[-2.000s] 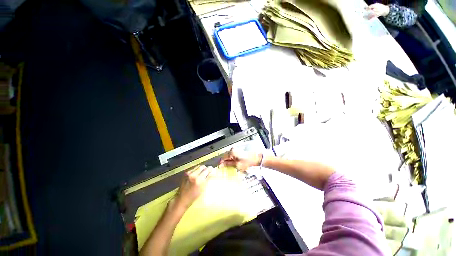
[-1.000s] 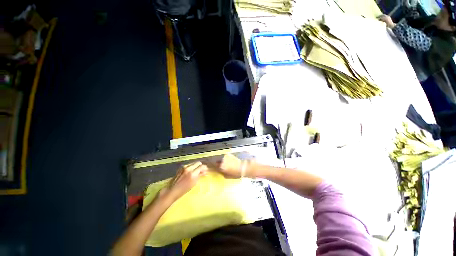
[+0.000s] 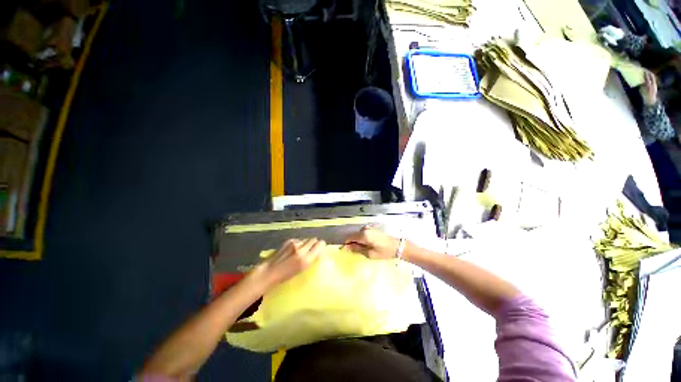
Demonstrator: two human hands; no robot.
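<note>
A floppy yellow panel (image 3: 336, 298) lies over the near part of the grey work board (image 3: 254, 246) and hangs past its near edge. My left hand (image 3: 297, 257) has its fingers closed on the panel's far edge, left of its middle. My right hand (image 3: 373, 243) pinches the same far edge a little to the right, fingertips curled. A small dark bit shows at the right fingertips; I cannot tell what it is. A red patch (image 3: 225, 283) shows at the board's left side.
A long white-covered table (image 3: 515, 298) stands at the right, with a blue-rimmed tray (image 3: 443, 95), stacked olive panels (image 3: 534, 97) and yellow strips (image 3: 623, 246). A bin (image 3: 372, 112) stands on the floor beyond the board. Another person's hand (image 3: 649, 88) is at the far right.
The view has turned, so the board sits further right in the picture. The panel's near left part has shifted and folded, baring more of the red patch. Both hands stay at its far edge.
</note>
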